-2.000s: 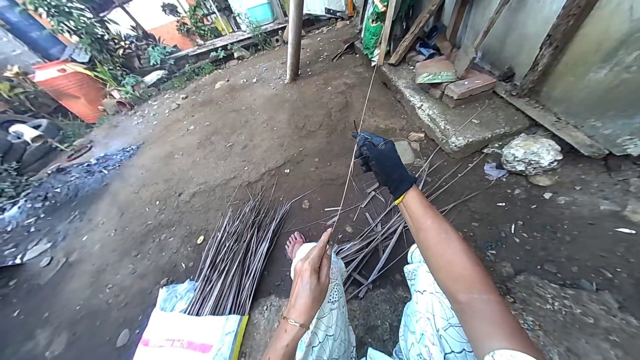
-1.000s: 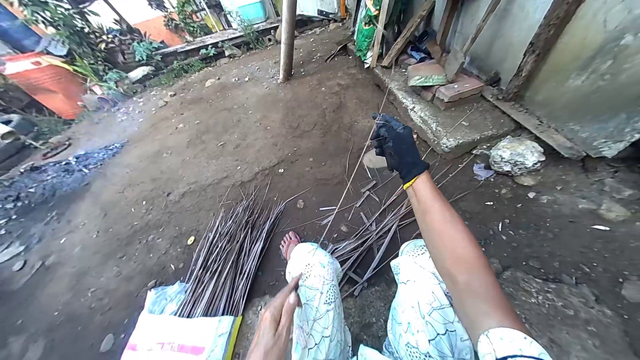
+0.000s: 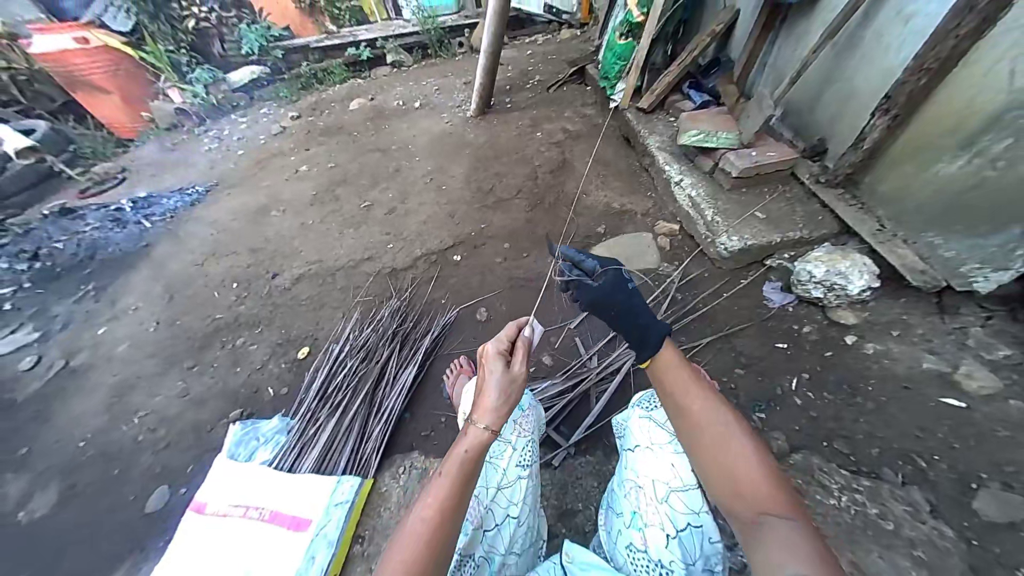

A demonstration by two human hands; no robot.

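Observation:
My bare left hand (image 3: 504, 364) pinches the lower end of a long thin leaf midrib (image 3: 582, 180), with a small pale scrap at the fingertips. Up and to the right, my right hand (image 3: 610, 298) wears a black glove and is closed by the same strip; a dark pointed thing, perhaps a blade, sticks up from its fingers. The strip slants up and away to the right. A bundle of dry leaf strips (image 3: 364, 384) lies at the left, its lower end in a white woven sack (image 3: 240, 520). More strips (image 3: 592, 384) lie loose on the ground by my feet.
A concrete ledge (image 3: 704, 192) at the right holds bricks (image 3: 758, 158) and leaning boards. A whitish rock (image 3: 834, 274) lies near it. A post (image 3: 490, 60) stands ahead. An orange bin (image 3: 100, 80) and ash (image 3: 120, 212) are at the left.
My left hand has moved up from my lap and now pinches the strip. My right hand stays near the strip, above the loose pile.

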